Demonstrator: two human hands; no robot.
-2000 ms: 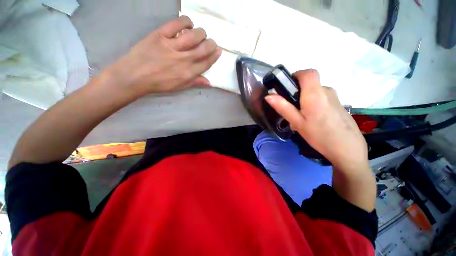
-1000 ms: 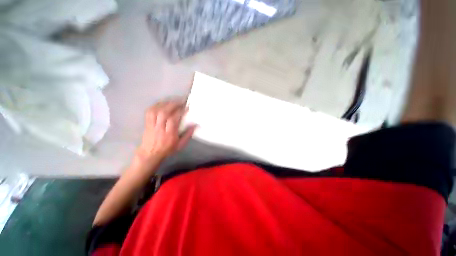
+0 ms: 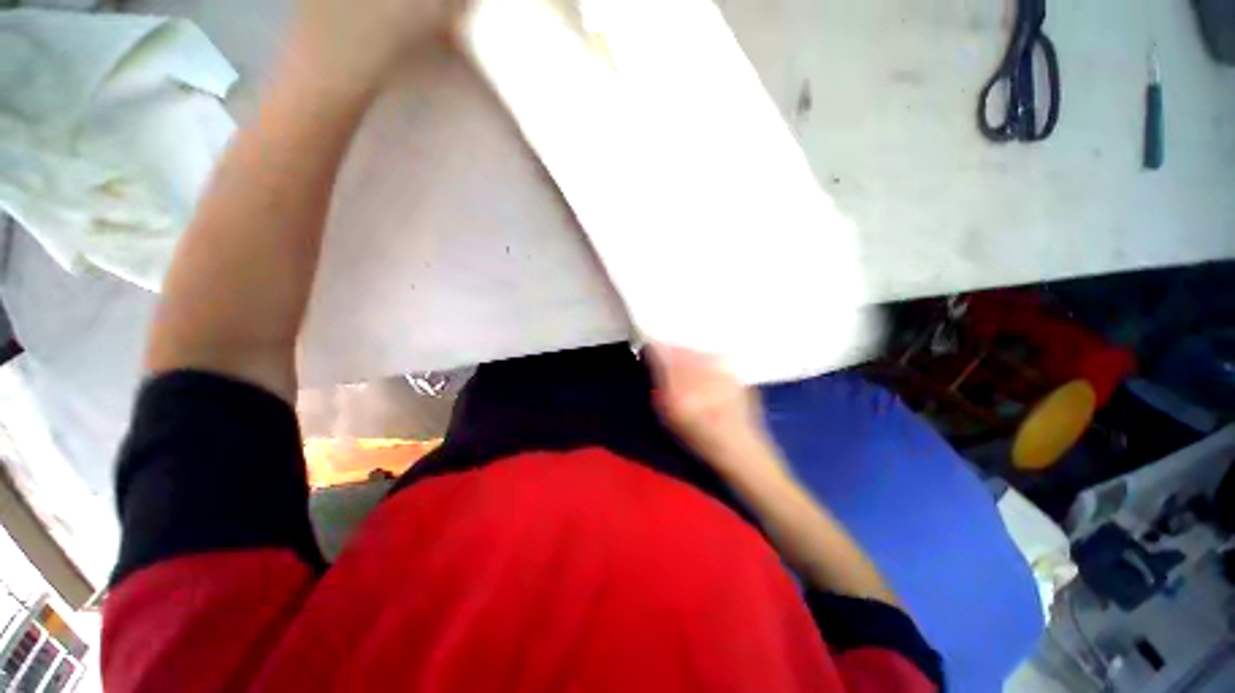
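The cream-white garment piece (image 3: 704, 190) lies slantwise from the top of the picture down over the table's front edge. My left hand (image 3: 393, 20) is at its upper left end, cut off by the top edge and blurred, so its fingers do not show clearly. My right hand (image 3: 704, 393) is at the piece's lower left corner by the table edge, blurred, with its fingertips partly hidden by the cloth; it holds that corner.
Black-handled shears (image 3: 1023, 95) and a teal-handled tool (image 3: 1153, 125) lie on the table (image 3: 948, 217) at the right. A crumpled cream cloth pile (image 3: 109, 136) is at the far left. Blue cloth (image 3: 907, 515) and a cluttered bin area with a yellow disc (image 3: 1054, 424) are below the edge.
The view has shifted. The garment piece now slopes more steeply and hangs over the edge. My right hand has come back into view at its lower end, without the iron it held two seconds ago.
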